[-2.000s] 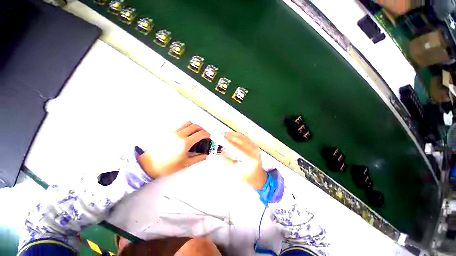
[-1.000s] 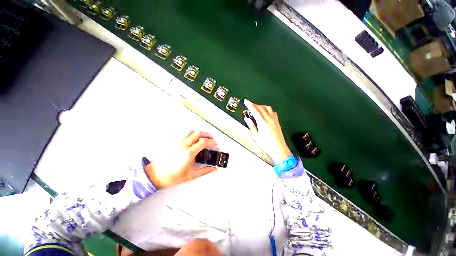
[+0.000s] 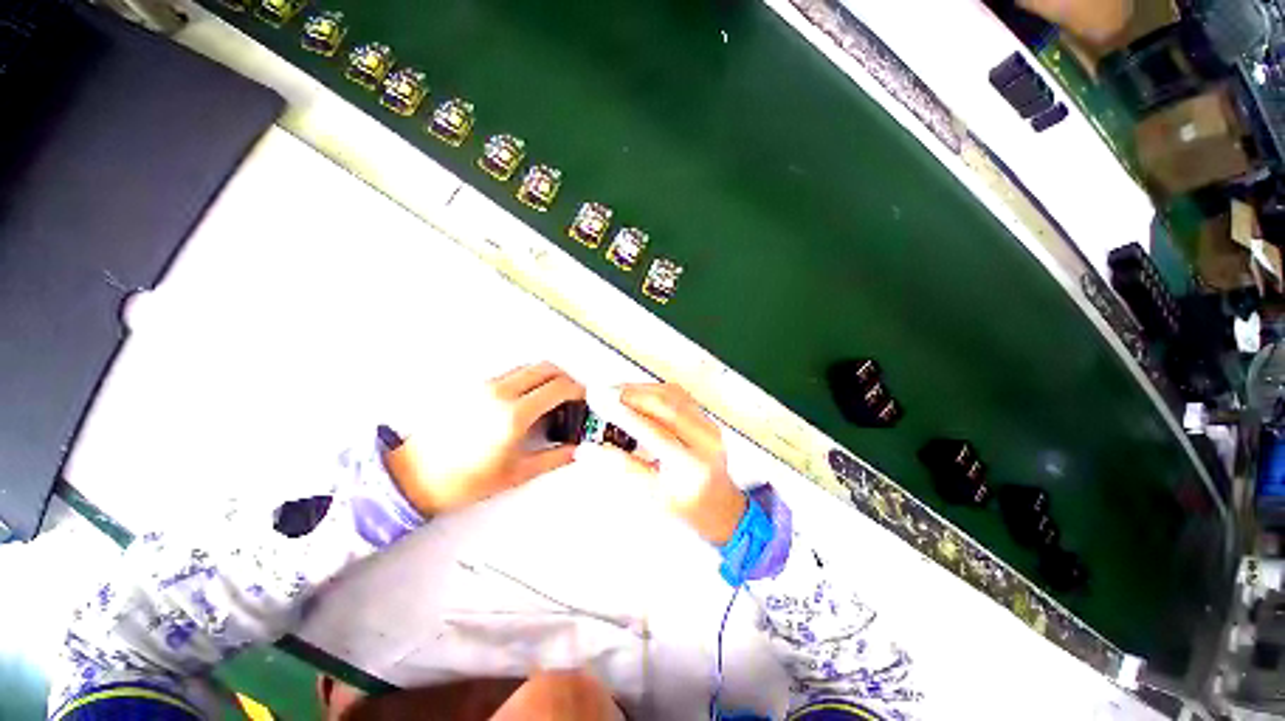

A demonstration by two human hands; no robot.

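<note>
My left hand (image 3: pixel 472 444) holds a black plastic housing (image 3: pixel 565 423) above the white tabletop, close to my body. My right hand (image 3: pixel 684 458), with a blue wrist strap, holds a small circuit board module (image 3: pixel 615 435) at the housing's right end. The two parts meet or nearly meet between my fingertips; the fingers partly hide them, and I cannot tell how far they are joined.
A spaced row of gold-edged modules (image 3: pixel 538 186) lies along the near side of the green belt (image 3: pixel 789 211). Several black housings (image 3: pixel 864 393) lie farther right on it. A dark grey board (image 3: pixel 127 183) is at left. Another person's hand (image 3: pixel 1092 17) shows at top right.
My right hand reached to the end of the module row on the belt, then came back to my left hand with a module. The belt row has one fewer module at its near end.
</note>
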